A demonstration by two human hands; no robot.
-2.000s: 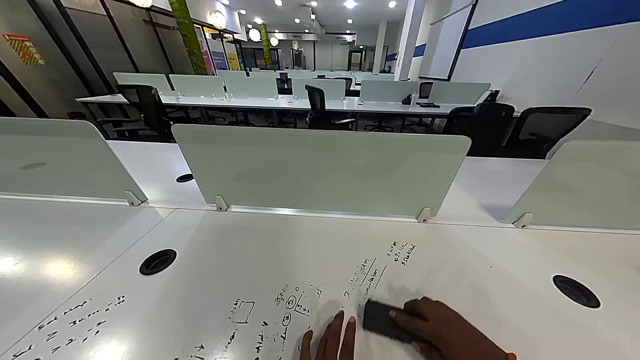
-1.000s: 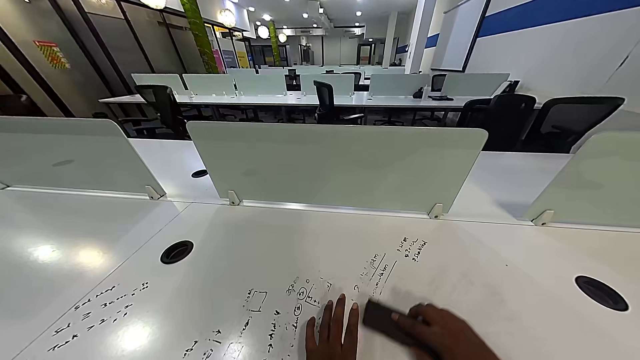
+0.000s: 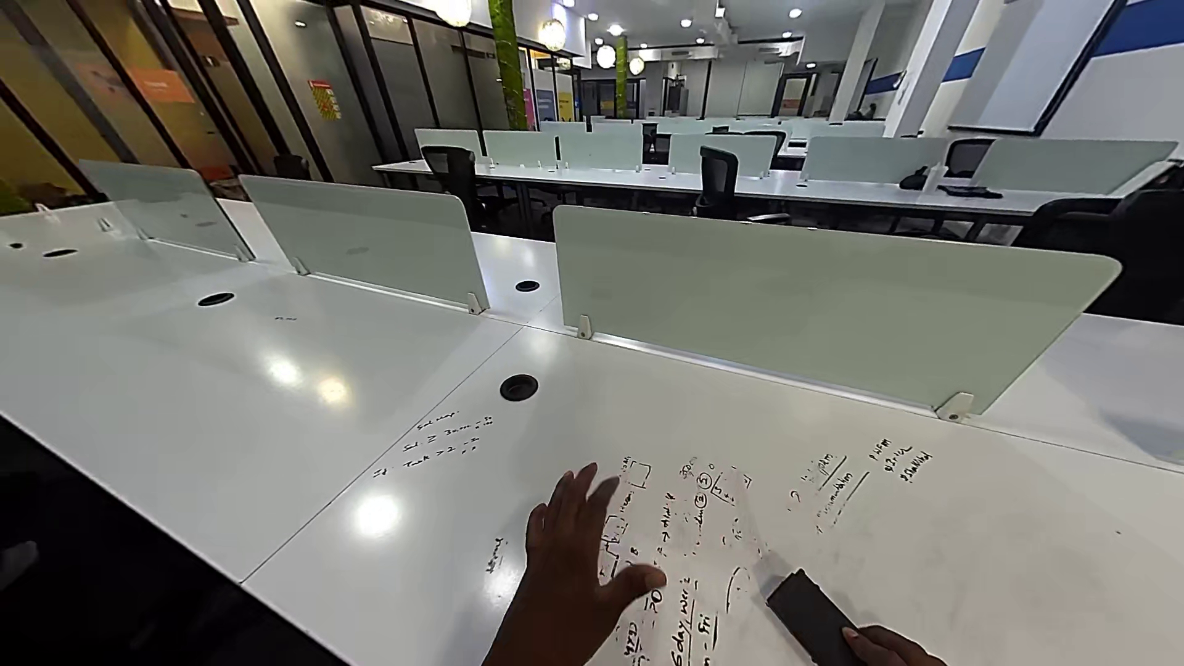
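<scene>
My right hand, low in the head view, grips a dark block-shaped eraser that lies against the white desktop. To the left, my left hand holds nothing; its fingers are spread over or on the desktop, and contact cannot be told. Black marker writing and small drawn boxes cover the desk between and beyond the hands. More handwriting stands beyond the eraser, and another patch is at the left, near the desk seam.
Frosted divider panels run along the far edge of the desk, held by small clamps. A black cable grommet is set in the desktop. Behind are more desks, black mesh chairs and glass partitions.
The view has swung left. My left hand, earlier close beside the eraser, is now farther left of it with its fingers spread. The eraser remains in my right hand.
</scene>
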